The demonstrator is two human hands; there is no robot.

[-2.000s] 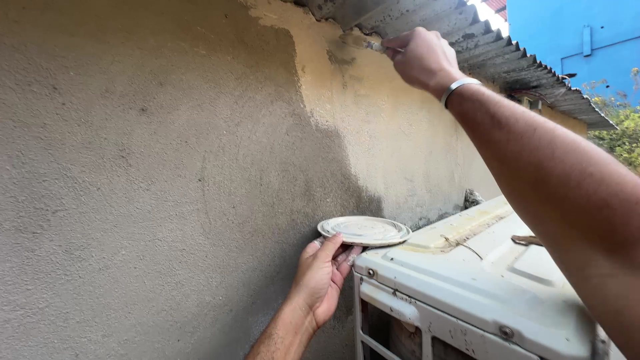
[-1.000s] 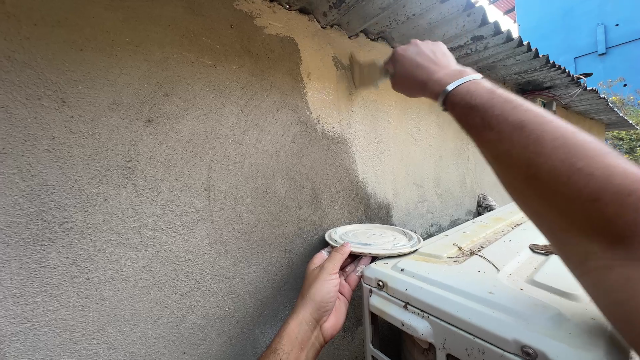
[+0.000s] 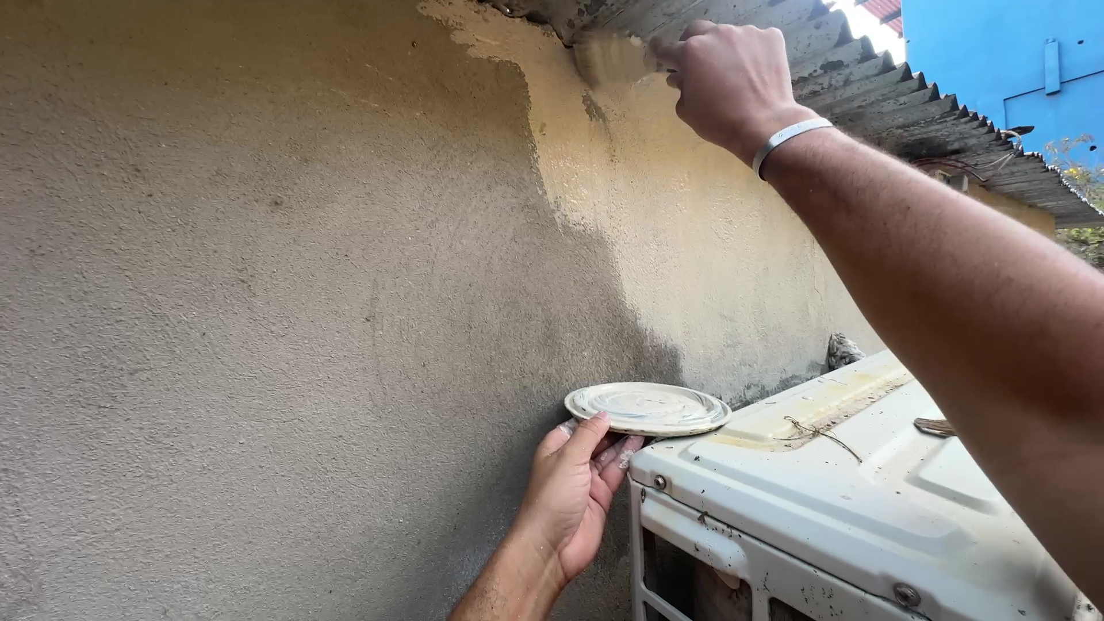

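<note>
My left hand (image 3: 580,492) grips the near-left rim of a round, shallow lid or plate (image 3: 647,407) smeared with whitish paint, its far side by the corner of a white metal casing. My right hand (image 3: 733,78), with a metal bracelet on its wrist, is raised at the top of the wall. Its fingers close on a blurred, pale tool, apparently a paintbrush (image 3: 611,62), against the wall just below the roof. Around it the rough wall has a cream-coloured coat (image 3: 690,224); to the left the plaster (image 3: 302,302) is bare grey-brown.
A white metal casing (image 3: 776,483), like an air-conditioner's outdoor unit, stands at the lower right with a dry twig (image 3: 824,438) and a wood piece (image 3: 934,427) on top. Corrugated roofing (image 3: 897,99) overhangs the wall. A blue building (image 3: 992,52) rises behind.
The right hand and its tool went from the roof edge down onto the wall, and are now back up at the roof edge. The left hand keeps hold of the round lid.
</note>
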